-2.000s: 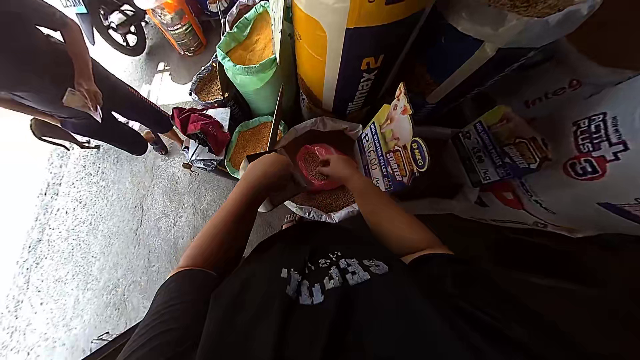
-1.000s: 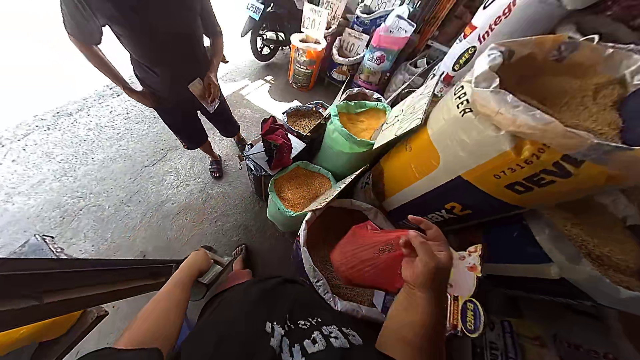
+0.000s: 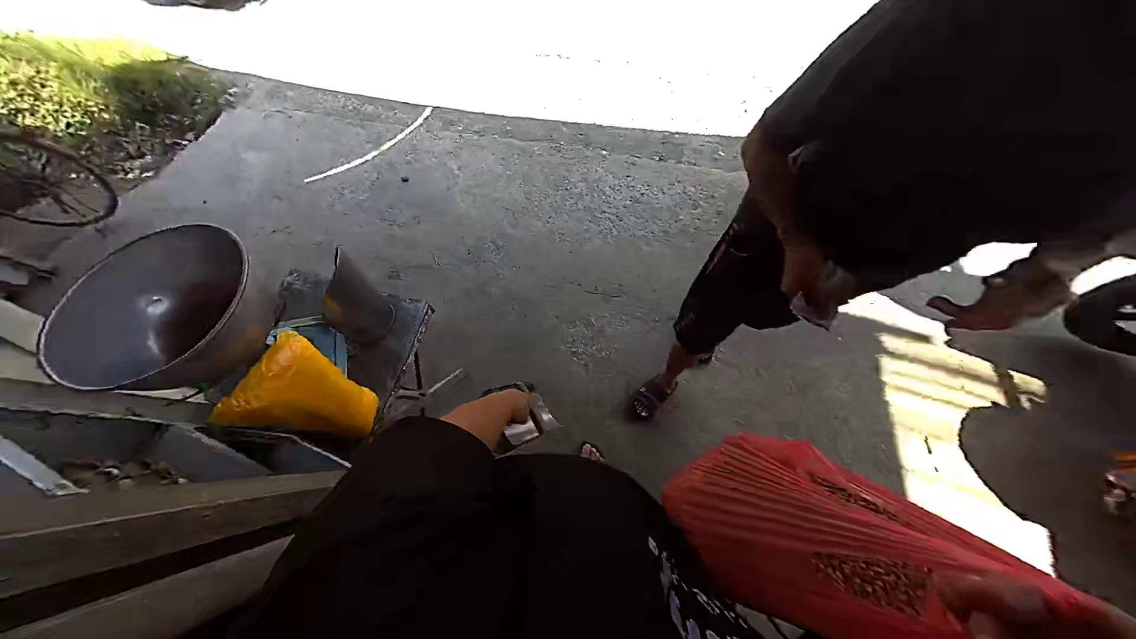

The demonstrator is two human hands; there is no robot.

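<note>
My right hand (image 3: 1003, 599) grips a red plastic bag (image 3: 799, 524) at the lower right; brown pellets show through its thin film. Low in the middle, my left hand (image 3: 501, 415) is closed on a metal scoop (image 3: 531, 424), of which only part shows beside my fingers. To the left of that hand lies a yellow plastic bag (image 3: 297, 390), next to a large round metal pan (image 3: 146, 306) of what looks like a weighing scale.
A person in dark clothes (image 3: 941, 142) stands at the upper right, holding something small and pale. Wooden boards (image 3: 160, 510) run along the lower left. A wheel (image 3: 58, 182) and grass (image 3: 106, 89) are at the far left, beyond the concrete ground (image 3: 532, 240).
The view has swung far to the left, from the open feed sacks to the metal pan. The red bag, over a sack a second ago, is now away from the sacks in my right hand.
</note>
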